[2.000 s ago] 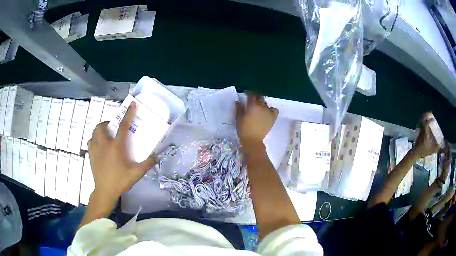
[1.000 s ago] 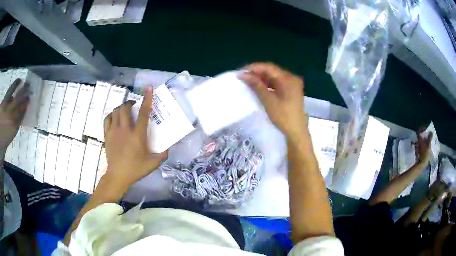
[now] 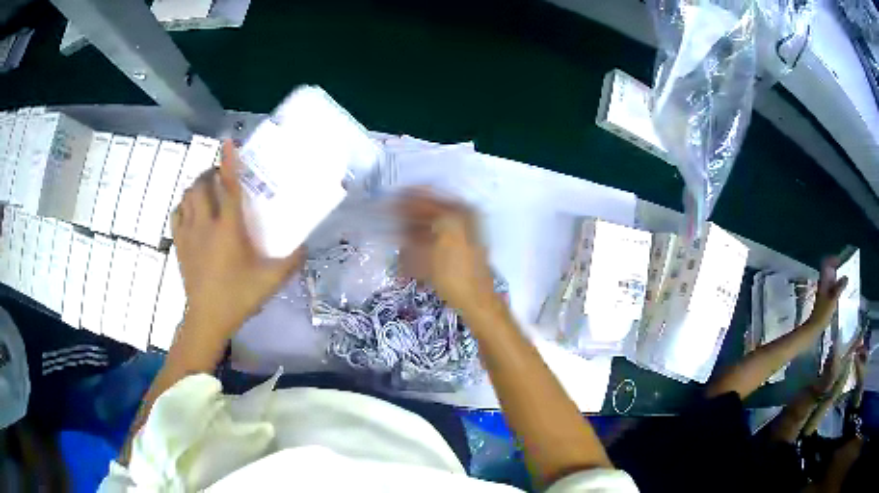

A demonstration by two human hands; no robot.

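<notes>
My left hand (image 3: 217,246) holds a white retail box (image 3: 275,197), thumb side up along its printed face. A smooth white rounded piece, which looks like the inner tray (image 3: 320,125), stands at the box's far side. My right hand (image 3: 436,241) is motion-blurred over the far side of the cable heap (image 3: 400,332); whether it holds anything cannot be told. The coiled white-grey cables lie on clear plastic on the white work sheet (image 3: 554,197). Thin white leaflets (image 3: 414,154) lie at the sheet's far edge, partly behind the box.
Tight rows of packed boxes (image 3: 116,260) stand at left. White box stacks (image 3: 617,284) stand at right. A clear plastic bag (image 3: 708,106) hangs over the dark green belt (image 3: 463,72), near a white box (image 3: 631,111). A grey metal support crosses upper left. Another person's arm shows at right.
The flat white paper my right hand held is no longer seen in it. That hand moved left and nearer. The rounded white piece now shows above the box. A box appeared on the belt.
</notes>
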